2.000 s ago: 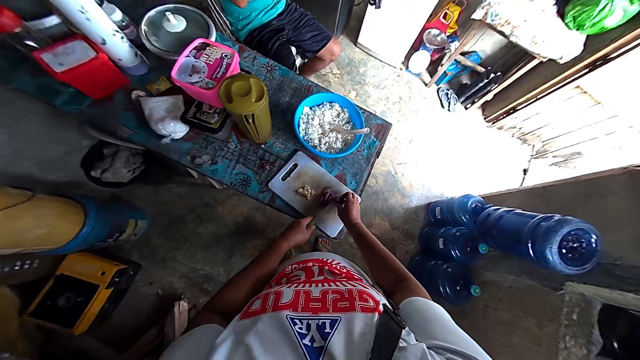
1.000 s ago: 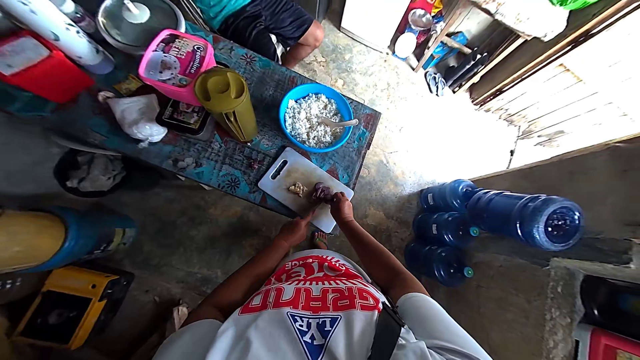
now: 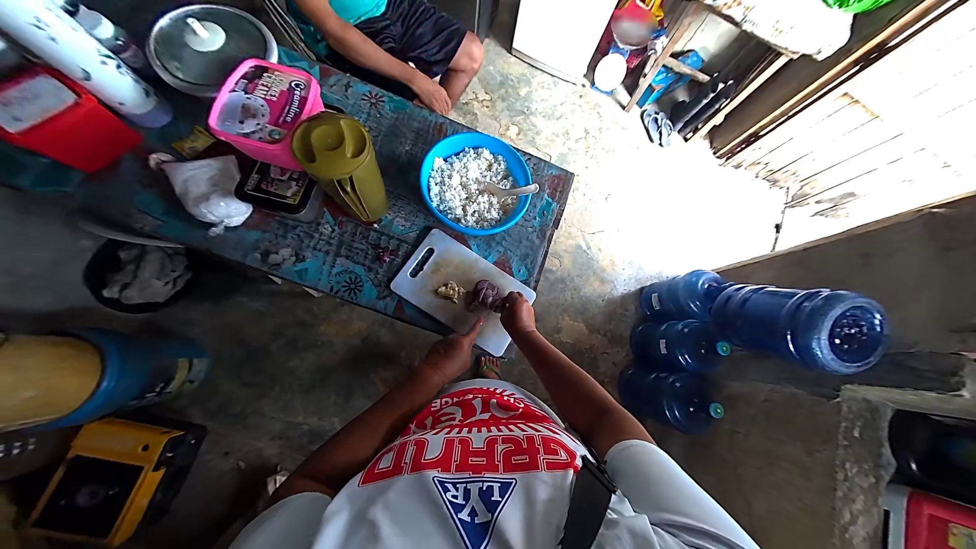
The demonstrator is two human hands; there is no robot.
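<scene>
A white plastic cutting board (image 3: pixel 450 263) lies at the corner of the table, its handle slot toward the upper left. On it are a small pile of pale, yellowish pieces (image 3: pixel 451 291) and, beside that, purple pieces (image 3: pixel 485 296) that look like onion. My right hand (image 3: pixel 518 314) is closed at the board's right edge, next to the purple pieces; a dark thing shows at its fingers, too small to name. My left hand (image 3: pixel 451 354) is at the board's lower edge, a finger pointing toward the purple pieces; whether it holds anything is unclear.
A blue bowl of white rice (image 3: pixel 473 187) with a spoon stands behind the board. An olive pitcher (image 3: pixel 341 164), a pink tub (image 3: pixel 267 110) and a plastic bag (image 3: pixel 207 189) are farther left. A person (image 3: pixel 381 53) sits across the table. Blue water jugs (image 3: pixel 793 324) lie at the right.
The seated person's forearm and hand now show beside the knee. Both my hands stay at the cutting board.
</scene>
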